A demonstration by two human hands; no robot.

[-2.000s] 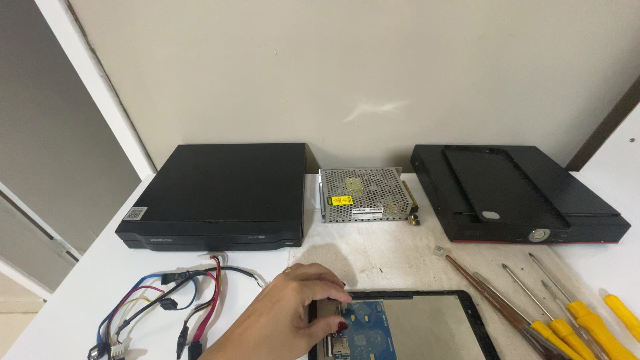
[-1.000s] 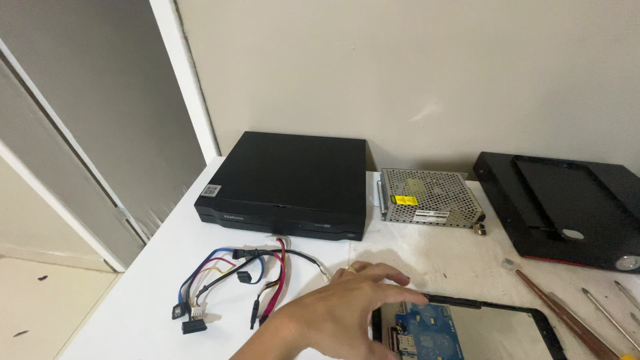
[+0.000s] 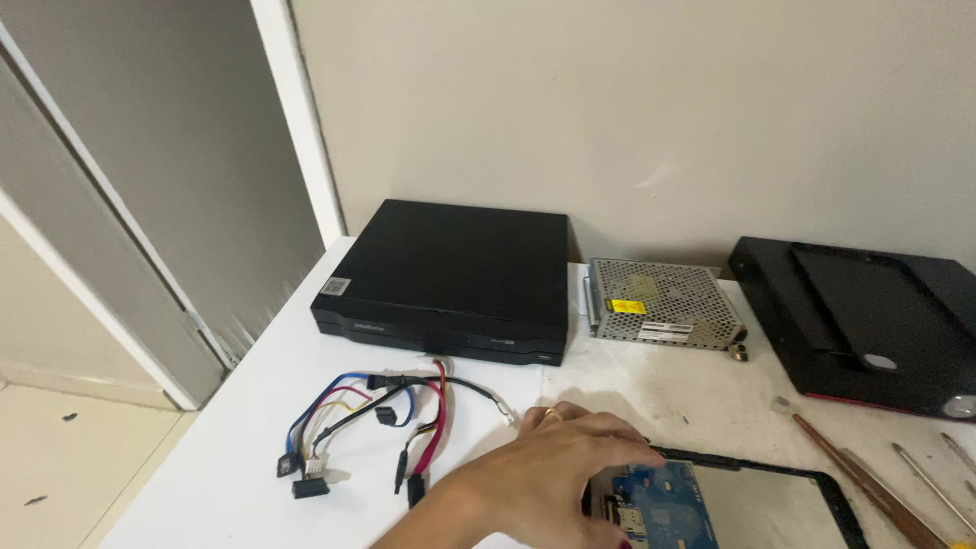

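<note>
My left hand [image 3: 553, 473] reaches in from the bottom, its fingers bent over the left end of an opened tablet [image 3: 762, 499] with a black frame. Between and beside the fingertips shows a blue circuit board [image 3: 667, 503] with metal connectors. The fingers touch the frame's upper edge and the board's left side; whether they grip anything cannot be told. Left of the hand lies a bundle of SATA and power cables [image 3: 431, 427] in blue, red, yellow and black. My right hand is out of view.
A black video recorder [image 3: 457, 282] stands behind the cables. Beside it sits a perforated metal power supply [image 3: 663, 301]. Another black case with a black frame on top [image 3: 862, 320] is at the right. A brown-handled tool [image 3: 869, 488] and a screwdriver shaft [image 3: 934, 484] lie at the lower right.
The view has swung left, so the table's things sit further right and the yellow screwdriver handles are mostly out of frame. My left hand stays at the tablet's left end.
</note>
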